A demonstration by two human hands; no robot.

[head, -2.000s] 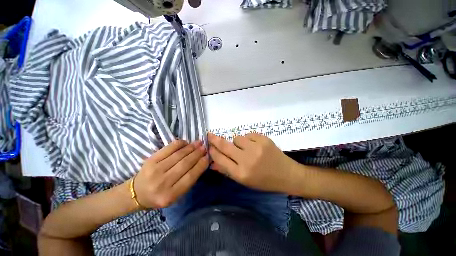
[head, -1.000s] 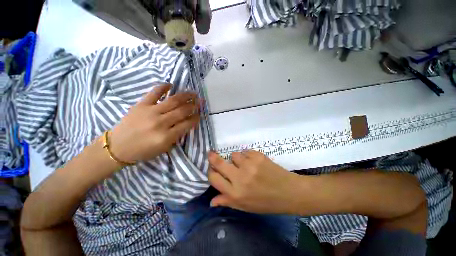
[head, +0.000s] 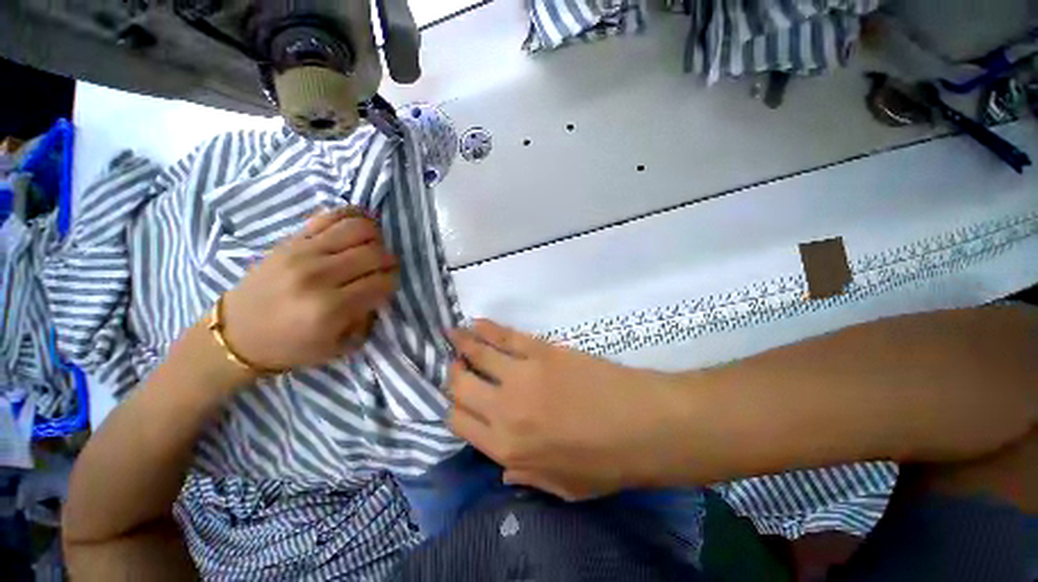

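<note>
A grey-and-white striped garment lies on the white table, left of and below the needle area. Its narrow folded edge runs from under the sewing machine head down toward my lap. My left hand lies on the garment with bent fingers, gathering some cloth left of the folded edge. My right hand pinches the folded edge at the table's front. The presser foot is small and partly hidden by cloth and the machine head.
Striped pieces lie on the machine bed at the top right. Dark-bladed snips are at far right. A brown square sits on the measuring tape. A blue basket is at left. Striped garments hang below the table.
My left hand has moved up the garment from the table's front edge, and its fingers have drawn in. My right hand stays at the folded edge. More of the machine head shows as the view shifts.
</note>
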